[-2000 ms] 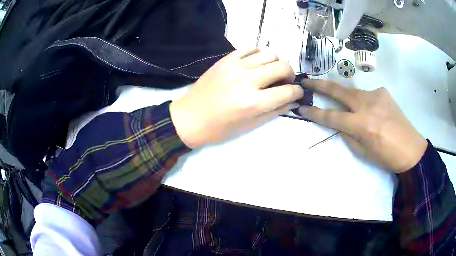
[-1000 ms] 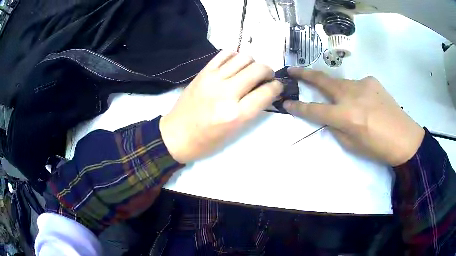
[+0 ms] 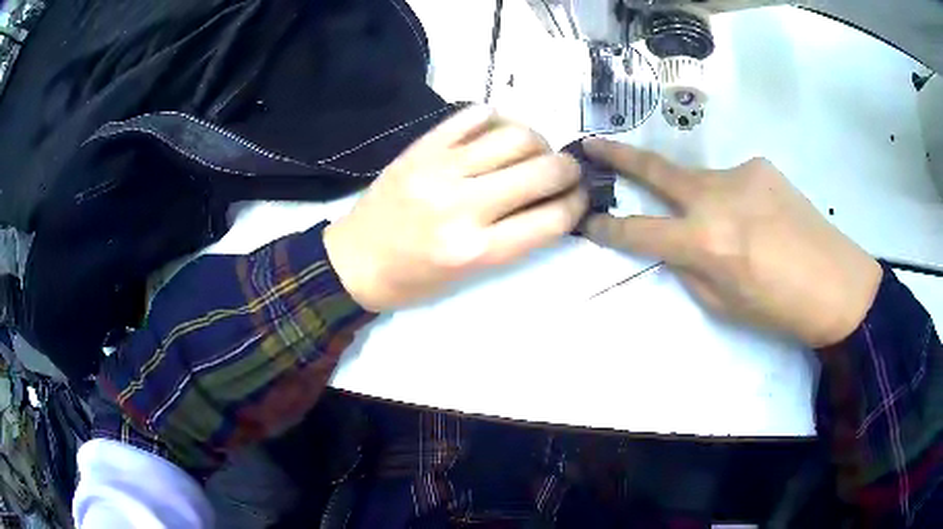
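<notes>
A small dark folded end [image 3: 598, 188] of cloth lies on the white table just below the needle plate. My left hand [image 3: 465, 207] is closed on its left side, fingers curled and slightly blurred. My right hand [image 3: 734, 232] presses its right side with two spread fingertips. A thin metal spike [image 3: 626, 281] sticks out from under my right hand, pointing down-left; its other end is hidden. The black garment [image 3: 300, 83] spreads left of my left hand, with a grey edge band [image 3: 196, 139] with pale stitching across it.
The striped needle plate [image 3: 626, 98] and presser foot lie just above the folded end. A ribbed white knob [image 3: 682, 78] is to their right. The machine head crosses the top right. The table's brown edge [image 3: 538, 424] runs near my lap. A dark cloth heap [image 3: 36, 434] is at lower left.
The machine parts and knob sit further left and higher in the picture. The folded end and both hands have shifted left in view. Both hands stay at the folded end.
</notes>
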